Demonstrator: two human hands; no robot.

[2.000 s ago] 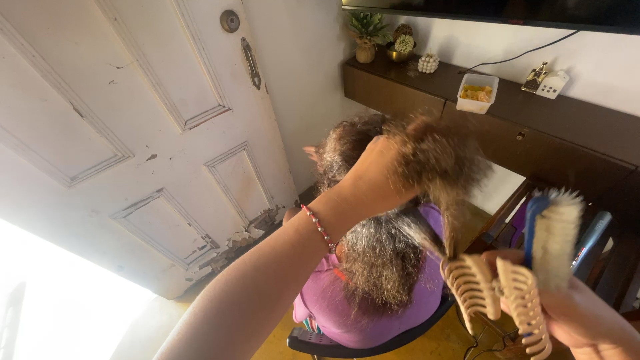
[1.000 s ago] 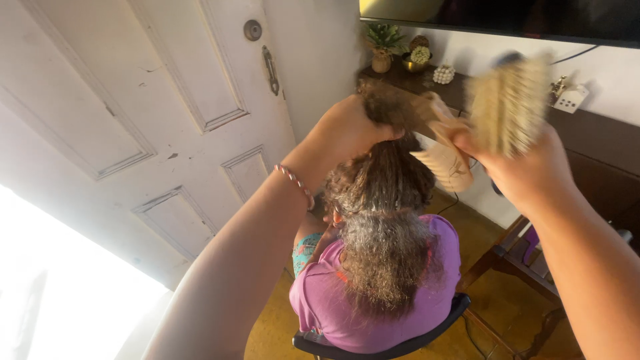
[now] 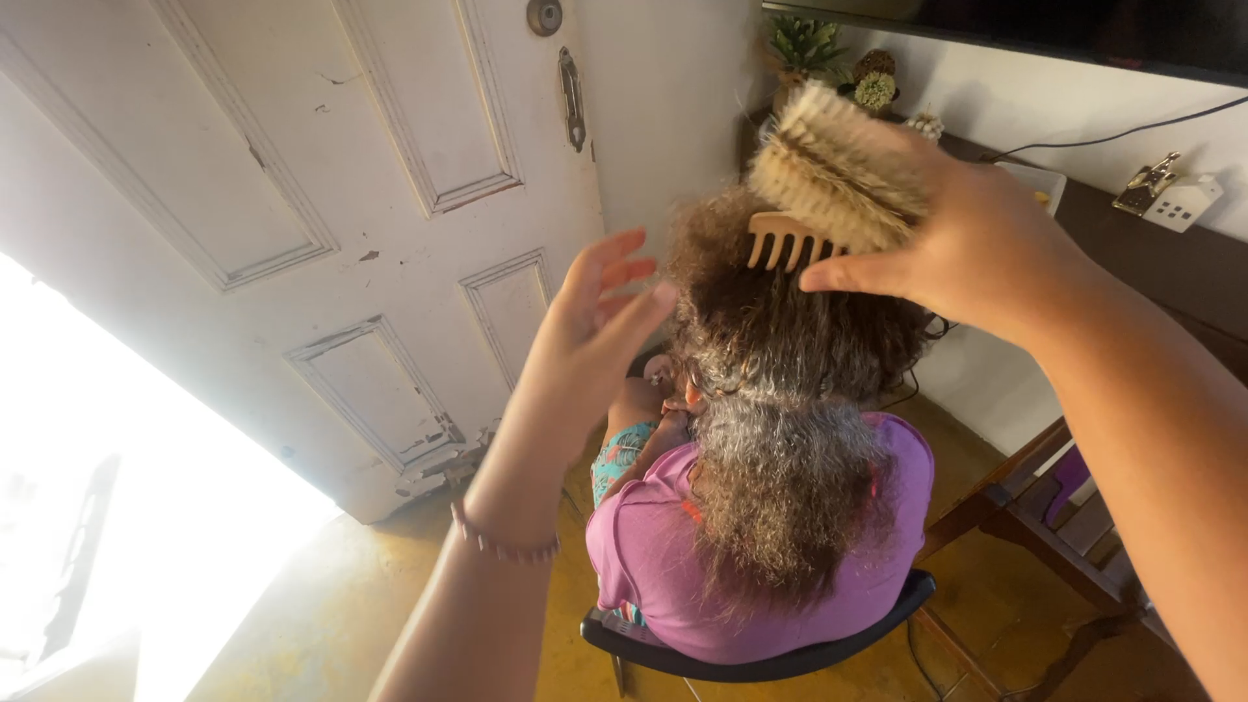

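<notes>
A person in a purple shirt (image 3: 663,575) sits with their back to me, their long greying hair (image 3: 780,487) hanging down. On top of the head, a beige claw hair clip (image 3: 788,234) has its teeth in the gathered upper hair. My right hand (image 3: 960,234) is over the clip with a pale-bristled brush (image 3: 834,166) in its grip, the thumb close to the clip's teeth. Whether these fingers also touch the clip is hidden behind the brush. My left hand (image 3: 604,317), wearing a beaded bracelet, is just left of the hair, fingers apart and holding nothing.
The person sits on a black-backed chair (image 3: 770,668). At left is a white panelled door (image 3: 409,253) with peeling paint. A dark shelf (image 3: 1111,234) along the right wall bears a plant, ornaments and a container. A wooden chair (image 3: 1063,526) stands at the lower right.
My left hand has let go of the raised hair and moved left of the head. The claw clip, held in my right hand before, is now against the hair on top.
</notes>
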